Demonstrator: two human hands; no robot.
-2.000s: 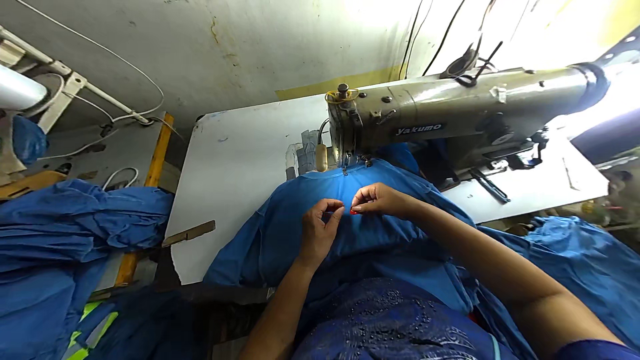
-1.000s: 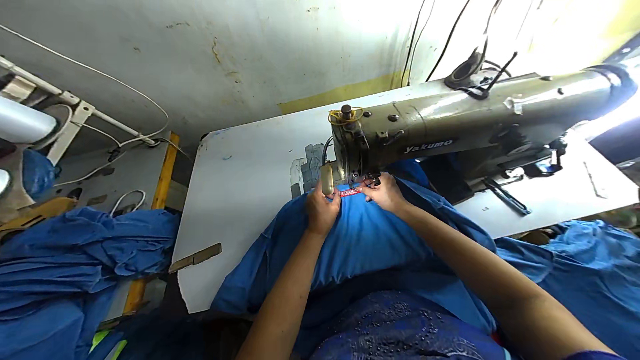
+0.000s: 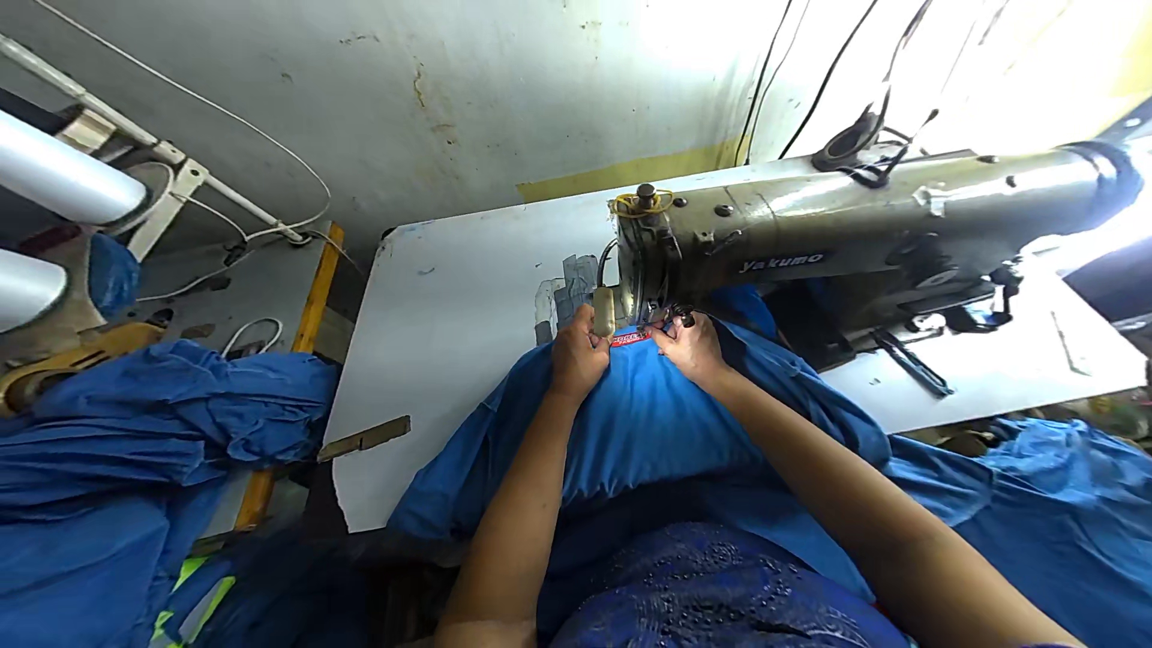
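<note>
A blue fabric garment [image 3: 648, 423] lies over the front of the sewing table and under the head of an industrial sewing machine [image 3: 774, 243]. At its upper edge, by the needle area, sits a small red label [image 3: 630, 337] bearing writing. My left hand [image 3: 579, 355] grips the cloth just left of the label, beside a pale block-shaped part on the machine. My right hand [image 3: 693, 349] pinches the cloth at the label's right end, close under the machine head. The needle and presser foot are hard to make out.
Dark tweezers or snips [image 3: 913, 362] lie on the white tabletop [image 3: 432, 315] at right. A brown strip [image 3: 364, 438] is at its left edge. Blue garments [image 3: 171, 405] are heaped at left, more blue cloth [image 3: 1062, 486] at right. White thread cones [image 3: 67, 171] stand upper left.
Two seconds ago both hands held a small red piece above the cloth, away from the needle. They moved forward to the machine head, where the red label now lies against the garment's edge.
</note>
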